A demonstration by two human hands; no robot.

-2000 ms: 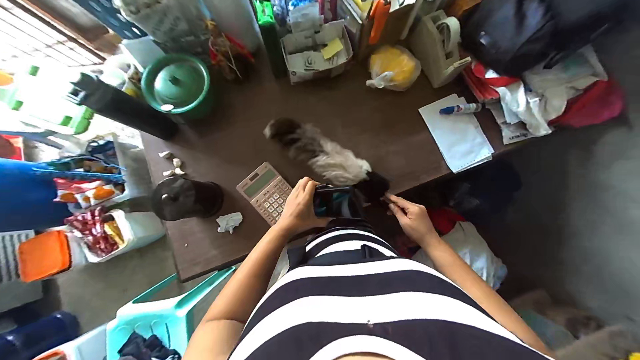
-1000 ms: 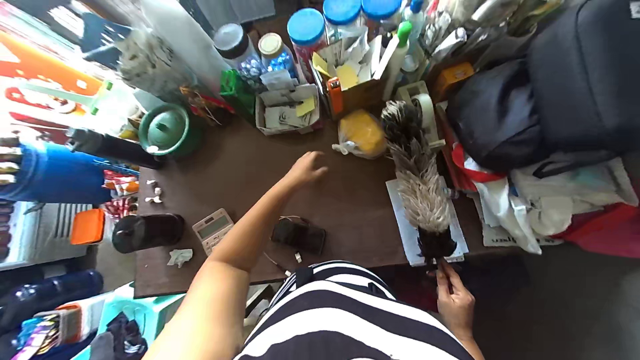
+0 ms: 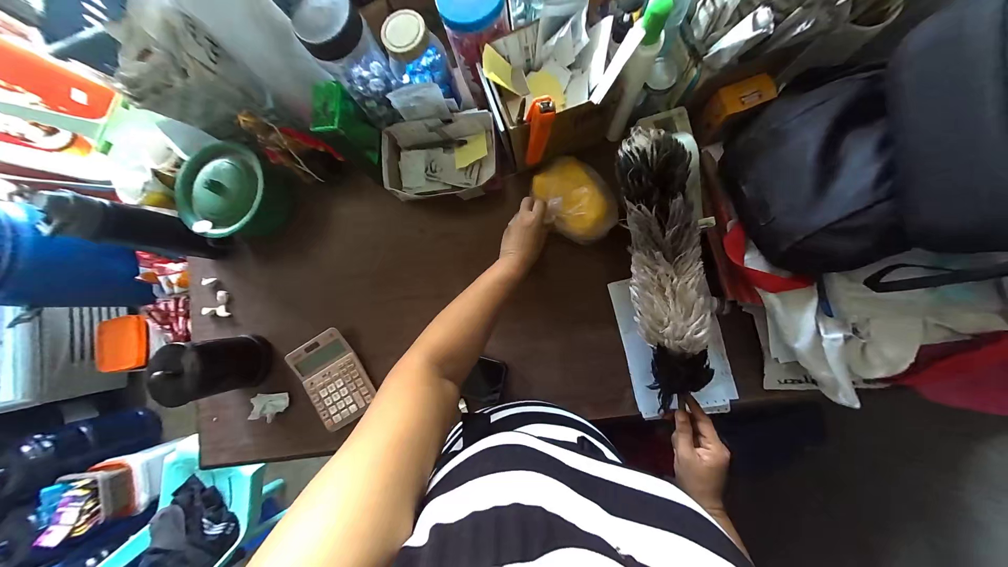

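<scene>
My left hand point(image 3: 525, 234) reaches across the dark wooden table, its fingers closed on the knotted end of a clear plastic bag with something yellow point(image 3: 581, 200) inside. At the table's front edge my right hand point(image 3: 699, 454) grips the handle of a feather duster point(image 3: 669, 276). The duster points away from me, its grey and black feathers lying over white papers point(image 3: 630, 339) and near a tape dispenser point(image 3: 687, 150). A dark phone point(image 3: 485, 381) rests under my left forearm by the edge, and a tan calculator point(image 3: 331, 379) is left of that arm.
Small boxes of papers point(image 3: 441, 191) point(image 3: 551, 130) and lidded jars point(image 3: 411, 47) line the back. A green lidded pot point(image 3: 219, 189), a black bottle point(image 3: 134, 224) and a black cylindrical container point(image 3: 209, 368) stand left. Black bags point(image 3: 827, 165) and plastic bags point(image 3: 811, 315) crowd the right side.
My left hand, on the phone two seconds ago and over the table one second ago, has moved to the yellow bag. The duster has moved right, onto the papers, in my right hand.
</scene>
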